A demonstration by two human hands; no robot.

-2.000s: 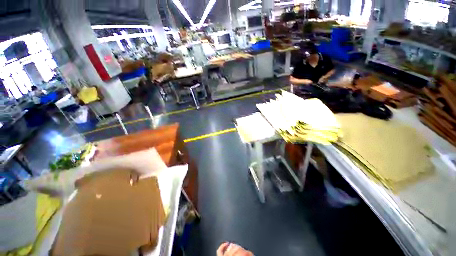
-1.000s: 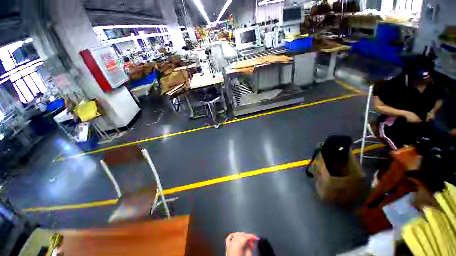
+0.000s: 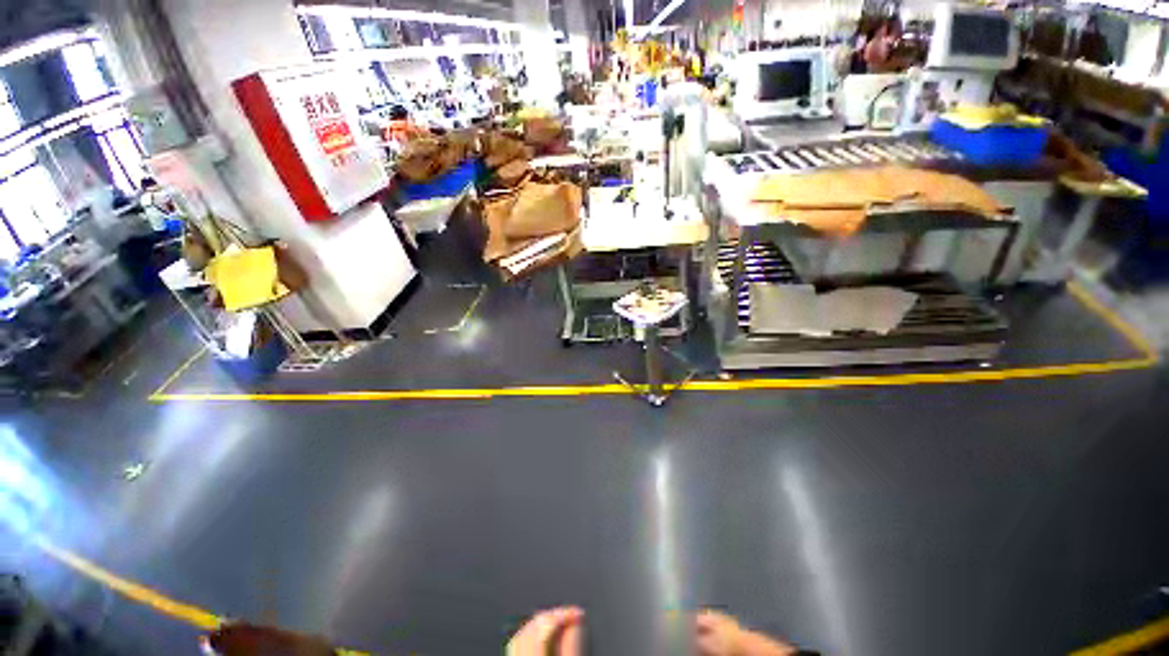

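My left hand (image 3: 547, 633) and my right hand (image 3: 740, 636) show at the bottom edge, apart from each other and cut off by the frame. The left fingers look curled; I see nothing held in either hand, but their lower parts are hidden. Ahead, beyond the aisle, a small stool (image 3: 650, 305) stands before a pale sewing table (image 3: 641, 231). To its right, flat brown panels (image 3: 872, 195) lie on a roller table (image 3: 1000, 228), and a greyish sheet (image 3: 831, 309) lies on its lower shelf.
A yellow line (image 3: 513, 393) crosses the dark grey floor. A pillar with a red-and-white box (image 3: 321, 141) stands left, beside a chair with a yellow thing (image 3: 249, 277). Brown pieces (image 3: 533, 221) are piled left of the sewing table. A dark brown edge (image 3: 269, 639) shows at bottom left.
The view has moved forward across the aisle. The benches with panels, the seated person and the folding chair have left view. Two hands now show instead of one.
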